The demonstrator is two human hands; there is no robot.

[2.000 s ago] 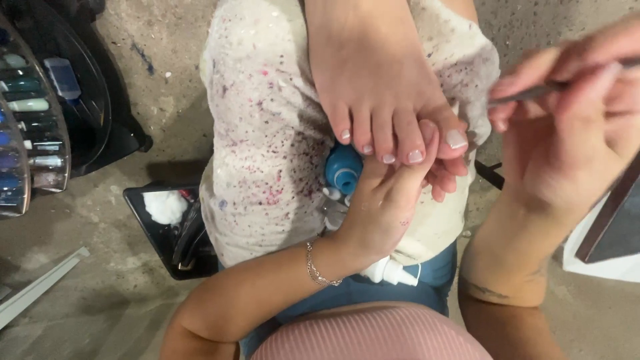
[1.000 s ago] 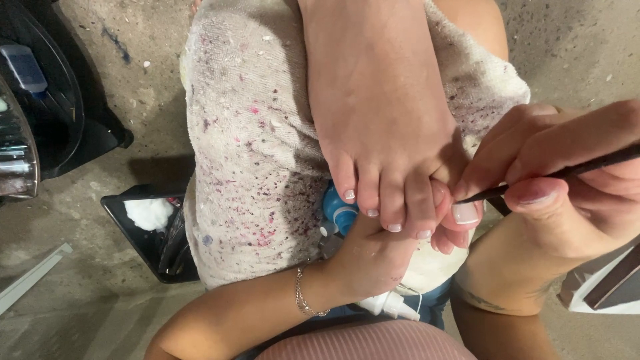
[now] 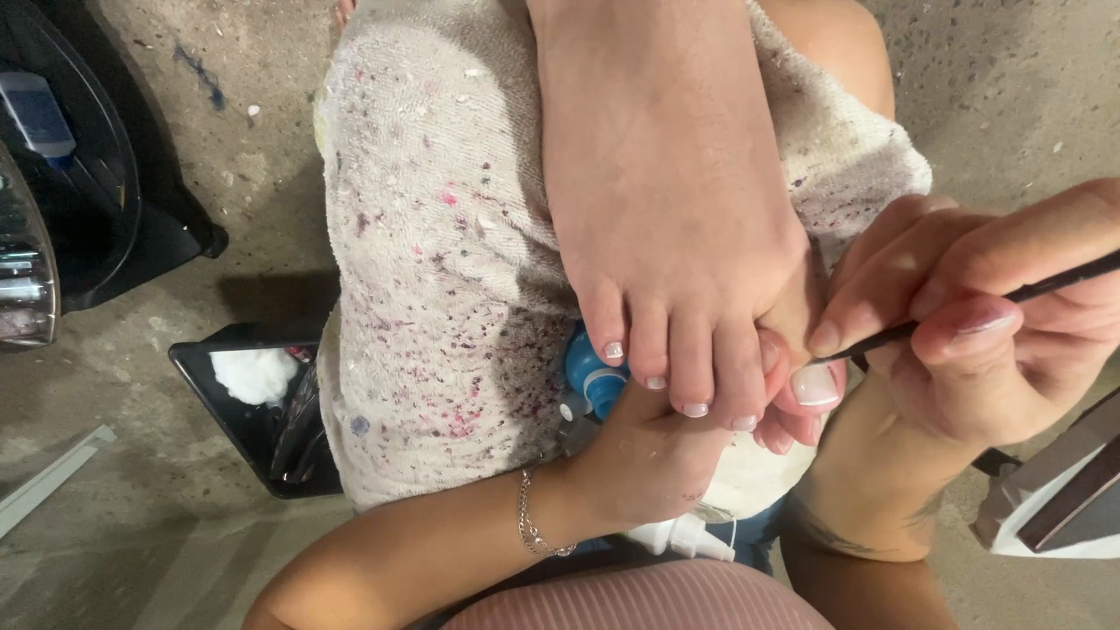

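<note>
Another person's bare foot [image 3: 665, 175] rests over a polish-spotted towel [image 3: 420, 262] on my lap. Its toenails have pale, whitish tips. My left hand [image 3: 656, 455] reaches under the toes and grips the big toe [image 3: 814, 385], thumb pressed on its side by the second toe. In my right hand [image 3: 971, 324] is a thin dark stick-like tool [image 3: 1059, 280], slanting down to the left. Its tip touches the skin at the base of the big toenail. A blue bottle [image 3: 595, 363] lies behind the toes, partly hidden.
At left on the concrete floor stands a black tray [image 3: 306, 486] with white cotton [image 3: 254, 374]. Beyond it, a dark organizer [image 3: 109, 280] holds several bottles. A white bottle [image 3: 678, 535] lies below my left wrist. A white-edged box [image 3: 1050, 516] is at lower right.
My right hand has come in from the right, bringing the dark tool down to the big toe. My left hand still holds the toe. The view has moved closer and shifted.
</note>
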